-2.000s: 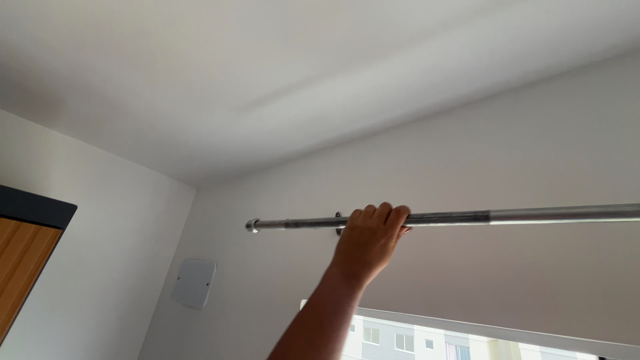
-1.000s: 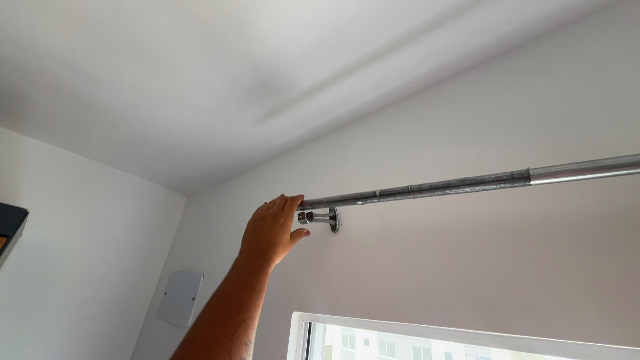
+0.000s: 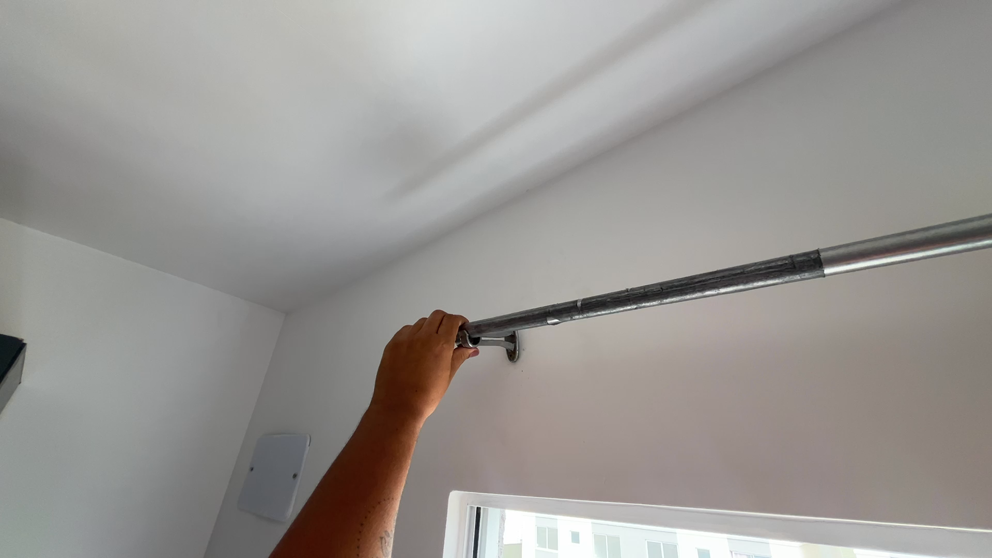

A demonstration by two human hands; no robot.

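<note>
My left hand is raised and grips the left end of a metal curtain rod, fingers over the top and thumb lower down, beside the ring of the wall bracket. Fingers partly hide the rod's end and that ring. Dark, worn-looking material covers the rod near my hand; farther right its surface is plain, shiny metal. The rod slopes up to the right and runs out of view. My right hand is not in view.
Below the rod is a white-framed window. A white cover plate is fixed on the wall at lower left. A dark-edged cabinet corner shows at the far left, and the ceiling lies above.
My left hand has moved left along the rod to its end. The rod's end, earlier well left of the bracket, is now close to it. The view has shifted.
</note>
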